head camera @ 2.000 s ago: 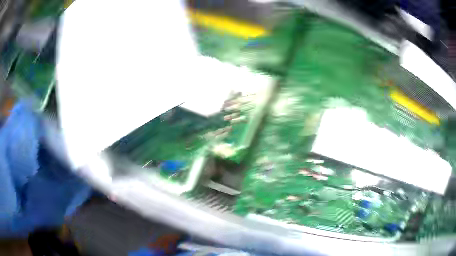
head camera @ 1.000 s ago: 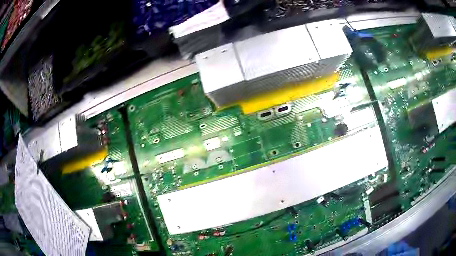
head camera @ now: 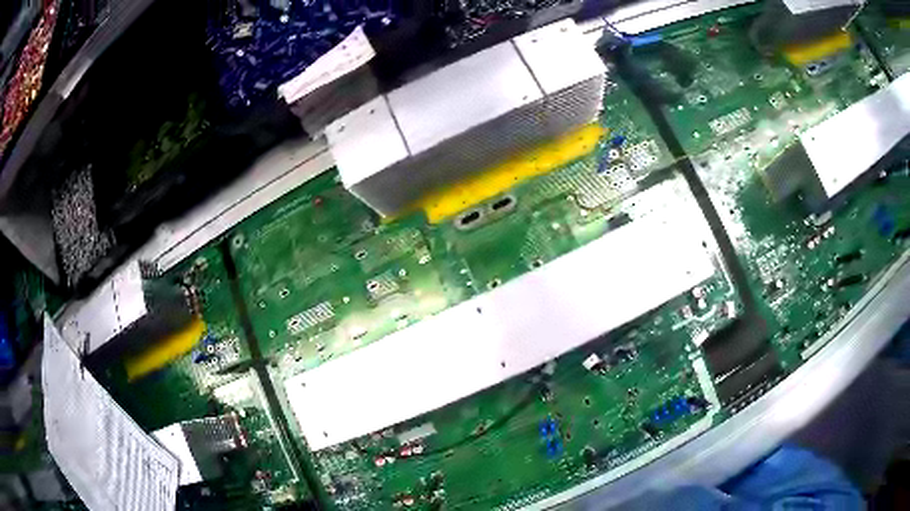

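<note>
Neither of my hands is in view. A large green circuit board (head camera: 489, 264) lies in front of me. A long white heat sink (head camera: 499, 324) lies along its middle. A taller finned heat sink (head camera: 469, 105) stands near its far edge, with a yellow strip (head camera: 509, 175) along its foot. A white paper sheet with printed rows, a record sheet (head camera: 105, 429), stands tilted at the lower left, over the neighbouring board; what holds it cannot be seen.
More boards with heat sinks lie at the left and right (head camera: 863, 140). The pale near rail (head camera: 788, 399) curves along the lower right, with blue cloth (head camera: 788, 479) below it. Beyond the far rail (head camera: 249, 190) are dark bins, one holding blue parts (head camera: 254, 60).
The view has shifted and turned slightly, so the tall heat sink sits further left. Blue cloth shows more at the lower right. The sheet stays at the left edge area.
</note>
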